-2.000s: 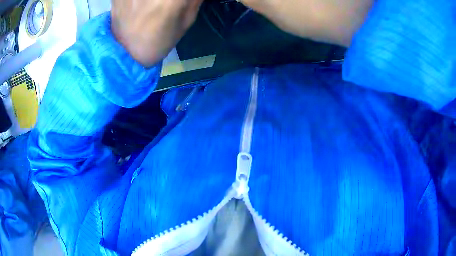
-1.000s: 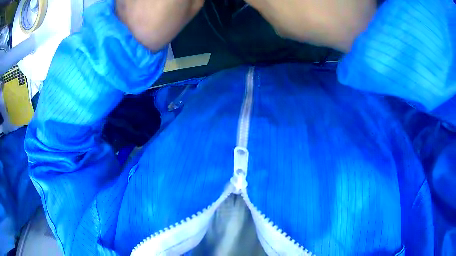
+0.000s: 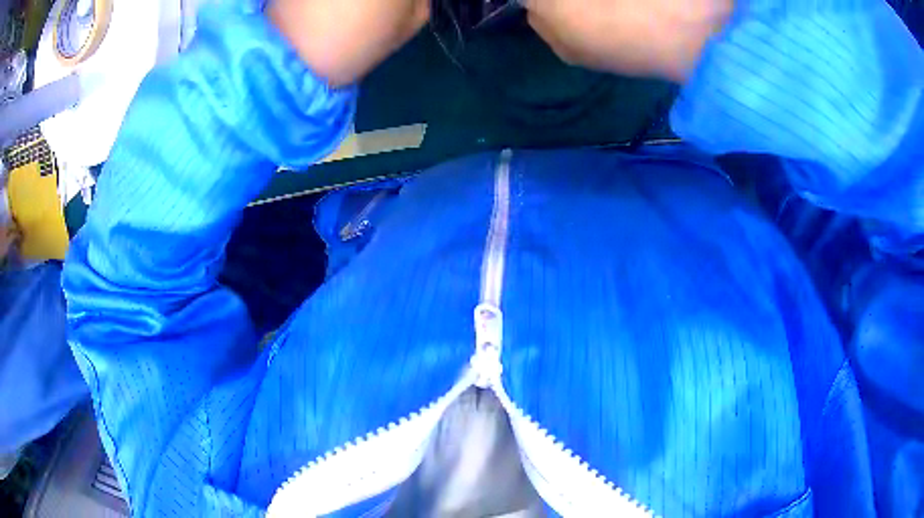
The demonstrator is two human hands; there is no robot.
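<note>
My left hand is at the top edge, left of the middle; only its wrist and back show, and its fingers are cut off. My right hand is at the top edge, right of the middle, also cut off before the fingers. Between them a dark object with thin black wires shows at the top edge, mostly out of the picture. Whether either hand holds it cannot be seen.
The dark green bench mat lies below the hands, with a pale yellow tape strip near its front edge. At upper left are a tape roll on a white base and a yellow card. Another blue sleeve shows at far left.
Both hands have shifted slightly, with the wrists nearer the top edge. More green mat shows between them, and black wires now show there. The blue sleeve at far left reaches further in.
</note>
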